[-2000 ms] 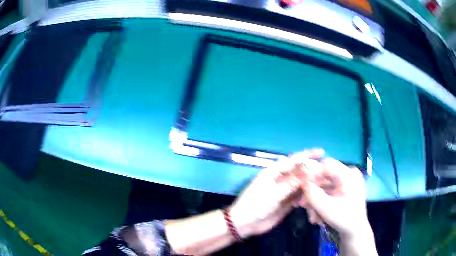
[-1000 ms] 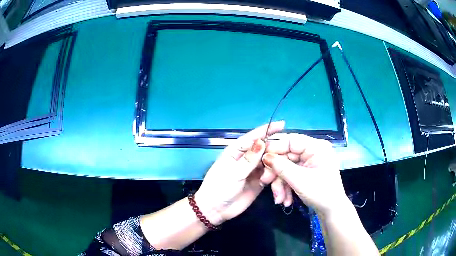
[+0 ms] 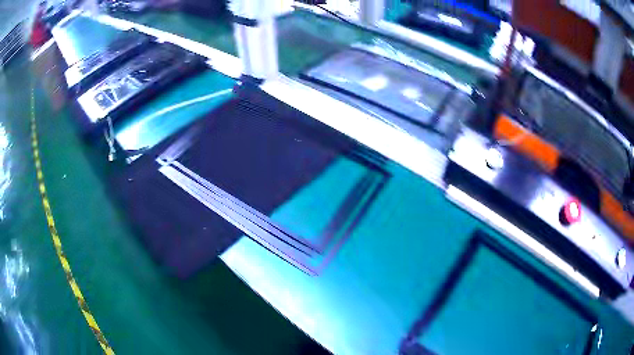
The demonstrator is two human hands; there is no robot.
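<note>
Neither of my hands is in view. A stack of thin frames [image 3: 245, 216], slightly fanned, lies nearest at the centre, partly over a black sheet [image 3: 261, 149] and partly over the green bench mat [image 3: 389, 239]. A black bezel frame [image 3: 445, 291] lies flat at the lower right, blurred and cut off by the bottom edge.
A machine front [image 3: 539, 194] with a red button [image 3: 571, 211] and orange blocks [image 3: 526, 139] stands behind the bezel at right. A white post [image 3: 257, 48] rises behind the bench. Dark panels [image 3: 122, 90] lie farther left. Yellow-black tape [image 3: 57, 249] crosses the green floor.
The view has swung left. Both hands and the thin black strip they held have gone out of view; the bezel frame now shows at the lower right, the frame stack at the centre.
</note>
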